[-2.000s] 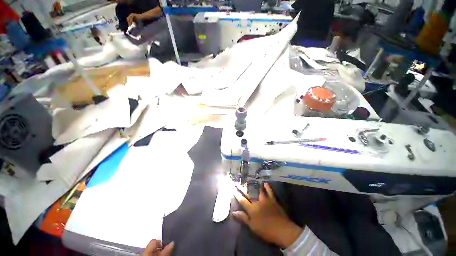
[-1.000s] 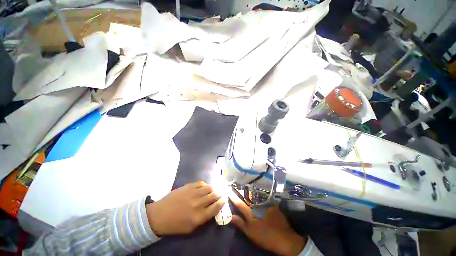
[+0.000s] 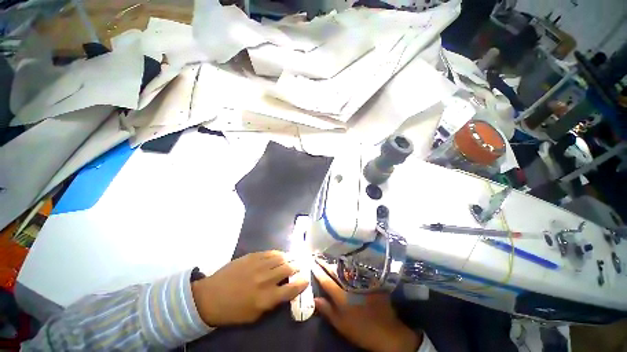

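The dark garment panel lies on the white table under the head of the sewing machine. A narrow white template with a rounded end lies on it at the needle, which lamp glare hides. My left hand lies on the cloth left of the template, its fingertips touching the template's edge. My right hand lies on the cloth right of the template, partly under the machine head, fingers pointing to the needle. Neither hand is seen closed around anything.
Large off-white paper patterns are heaped behind the machine. Two pens and a yellow thread lie on the machine head. An orange round object stands behind it. A blue sheet is at the table's left.
Since two seconds ago, my left hand has come from the bottom edge up to the template. The view has shifted closer over the machine. In the last second both hands have stayed nearly in place.
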